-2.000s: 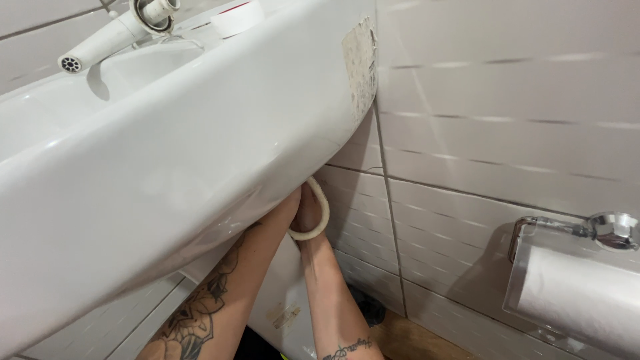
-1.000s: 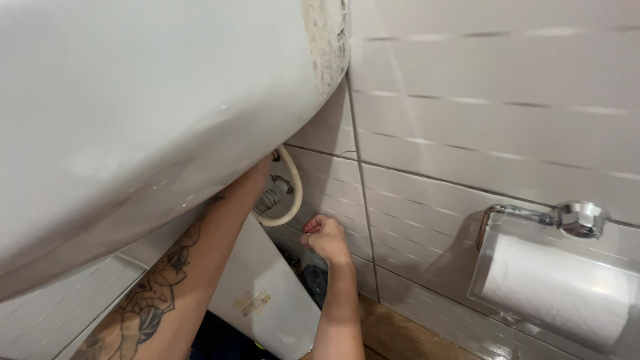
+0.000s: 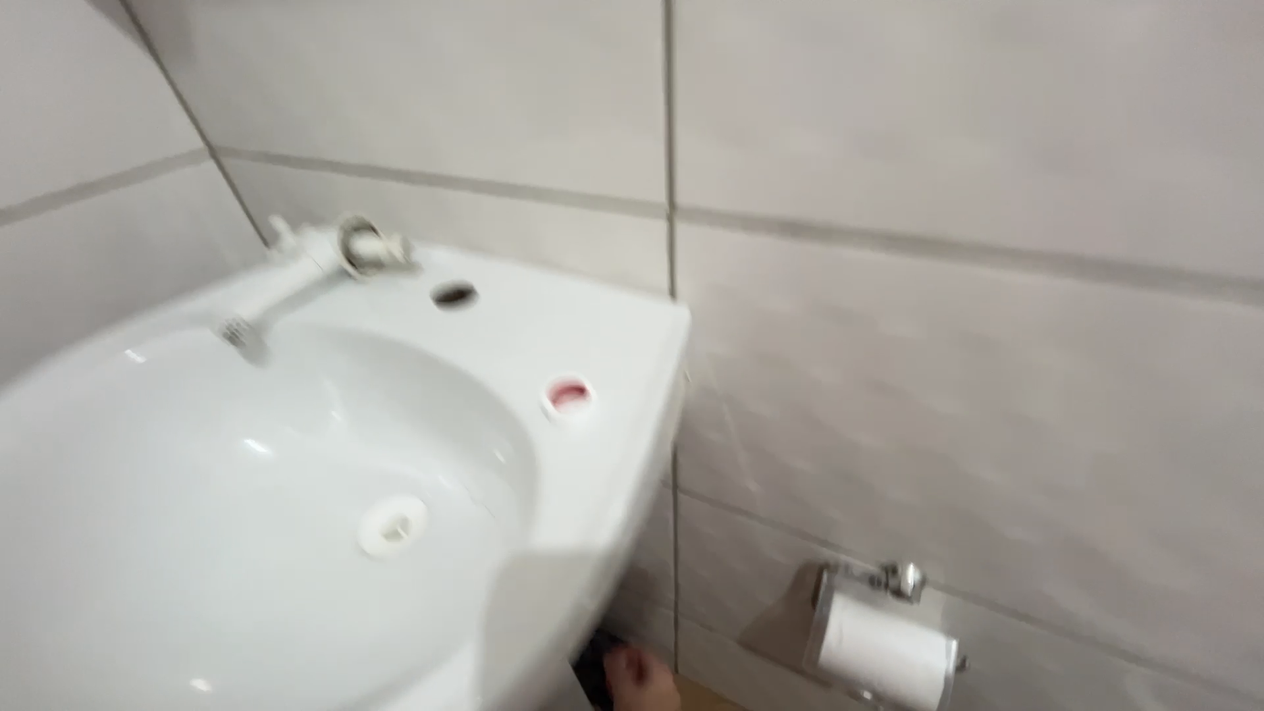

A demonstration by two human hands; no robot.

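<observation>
My right hand [image 3: 642, 679] shows at the bottom edge, low beside the basin's underside and next to something dark. It is blurred, and whether it holds anything does not show. My left hand is out of view. Above is a white ceramic washbasin [image 3: 612, 444]. A white plastic faucet [image 3: 286, 291] lies on its back rim, its base end beside an open round hole [image 3: 454, 294]. On the right part of the rim rests a small white ring, apparently a tape roll [image 3: 568, 397], reddish inside. A white drain fitting [image 3: 393, 526] sits in the bowl.
Tiled walls [image 3: 938, 395] meet behind the basin at the left, and one runs close along its right side. A chrome holder with a toilet paper roll [image 3: 884, 647] is mounted on the right wall. A bit of brown floor [image 3: 706, 694] shows below.
The view has swung up over the basin. My left arm, in view earlier reaching under the basin, is out of view. The pale hose seen under the basin no longer shows.
</observation>
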